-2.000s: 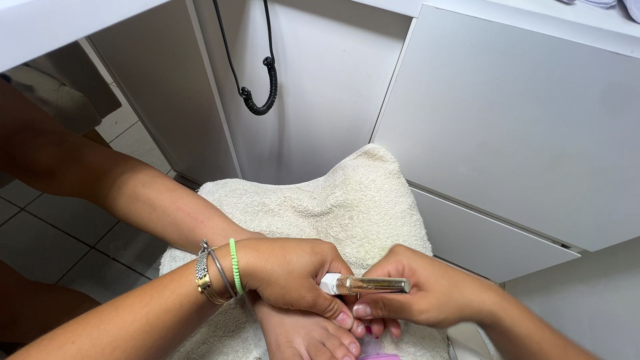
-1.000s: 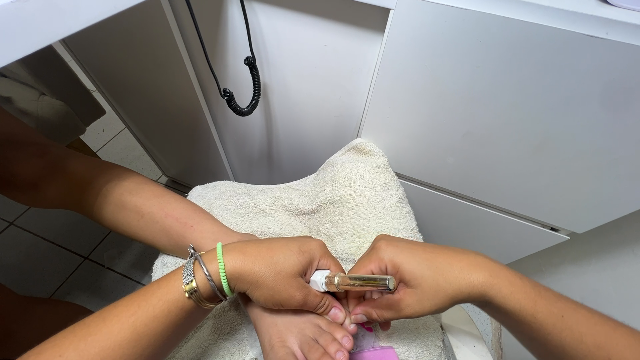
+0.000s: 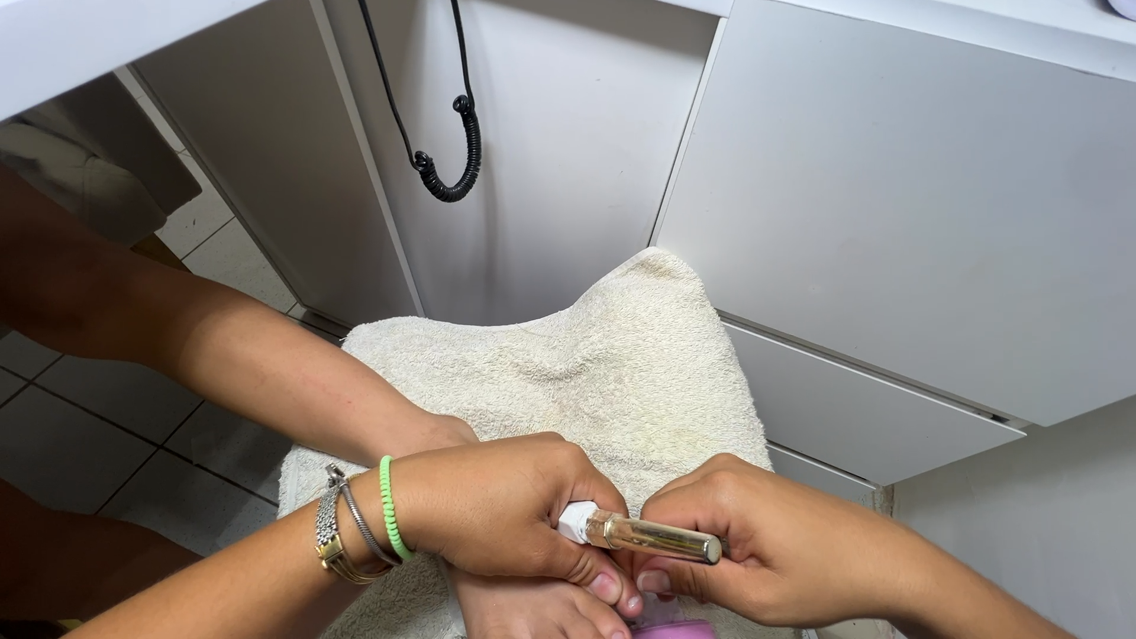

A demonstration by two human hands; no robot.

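My left hand (image 3: 524, 510), with a watch, a bracelet and a green band at the wrist, lies over another person's bare foot (image 3: 524, 608). It holds a small white-and-gold capped tube (image 3: 661, 538) between thumb and palm, and its thumb and a finger press at the toes. Close beside the toes, my right hand (image 3: 737, 541) has its thumb and fingers pinched together; whatever is between them is hidden. A pink item (image 3: 674, 630) shows partly below, between the hands. The foot rests on a cream terry towel (image 3: 568, 373).
The other person's leg (image 3: 293, 382) comes in from the left. Pale cabinet panels (image 3: 896, 195) stand beyond the towel, with a black coiled cord (image 3: 453, 182) hanging before them. A white counter edge (image 3: 115, 44) crosses the upper left, and dark floor tiles (image 3: 115, 399) lie below.
Both hands have stayed at the toes, the left one still with the tube. The right hand has shifted only slightly, its fingers now more curled and turned.
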